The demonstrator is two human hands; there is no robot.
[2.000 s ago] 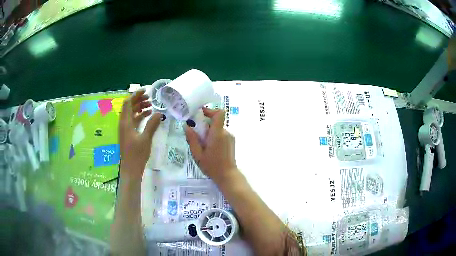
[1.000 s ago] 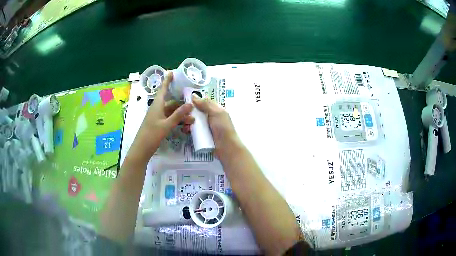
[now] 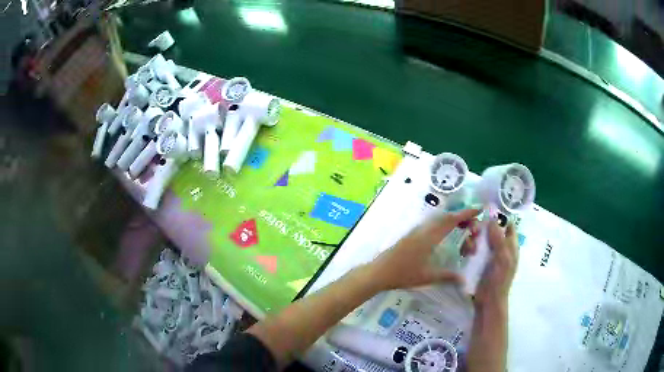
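Note:
A white handheld fan is in my right hand, its round spoked head up and its handle pointing down. My right fingers wrap the handle near the small black oval. My left hand is beside the handle, fingers spread with the fingertips close to it; whether they touch it is unclear. A second fan lies just left, at the sheet's back edge, its handle partly hidden by my left hand. A third fan lies nearer me, spoked side up, handle pointing left.
The white printed sheet and green sheet cover the bench. Several white fans are heaped at the left end. A carton of fans stands below the bench. The green conveyor belt runs beyond, with a brown carton.
The view has swung left, bringing the fan heap and floor carton into view. The fan was turned spoked side up earlier and stays in my right hand. My left hand has moved down from the head.

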